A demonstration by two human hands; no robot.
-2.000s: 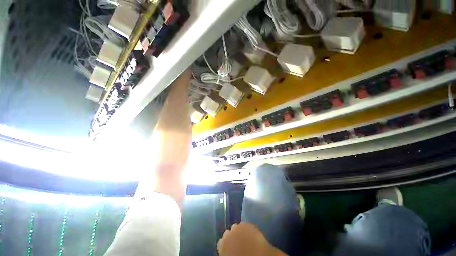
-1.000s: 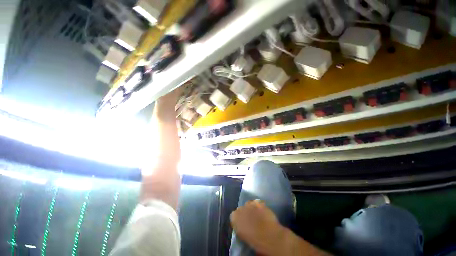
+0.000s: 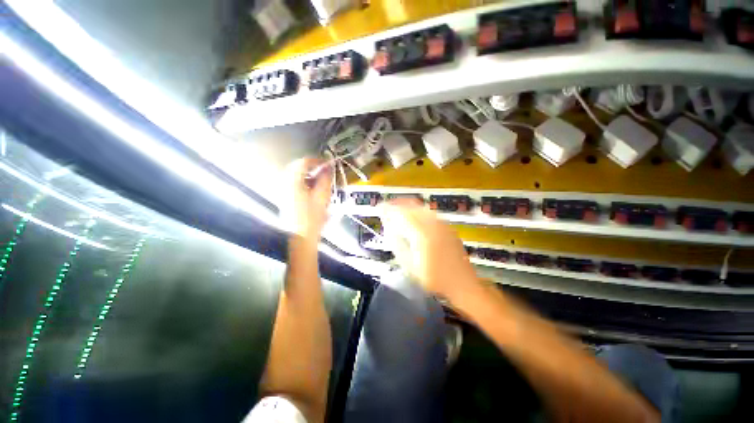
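Note:
My left hand (image 3: 311, 198) is at the left end of the middle shelf, closed around a thin white cord (image 3: 343, 163). Glare washes out part of this hand. My right hand (image 3: 422, 240) is to its right, in front of the shelf edge, and blurred. A white cord runs between the two hands; whether the right fingers hold its end cannot be told. White power adapters (image 3: 494, 143) stand in a row on the yellow socket board (image 3: 529, 175), with cord bundles (image 3: 372, 140) behind and above them.
Black-red terminal clips (image 3: 570, 209) line the shelf edges. The upper shelf edge rail (image 3: 496, 76) crosses above my hands. A bright light strip (image 3: 140, 136) and the dark cabinet door (image 3: 190, 314) with green lights are at left. My jeans-clad knee (image 3: 397, 347) is below.
My right hand has risen from my knee to the shelf edge beside my left hand. The view has turned left, and a cord now shows at my left hand, which was hidden behind the rail.

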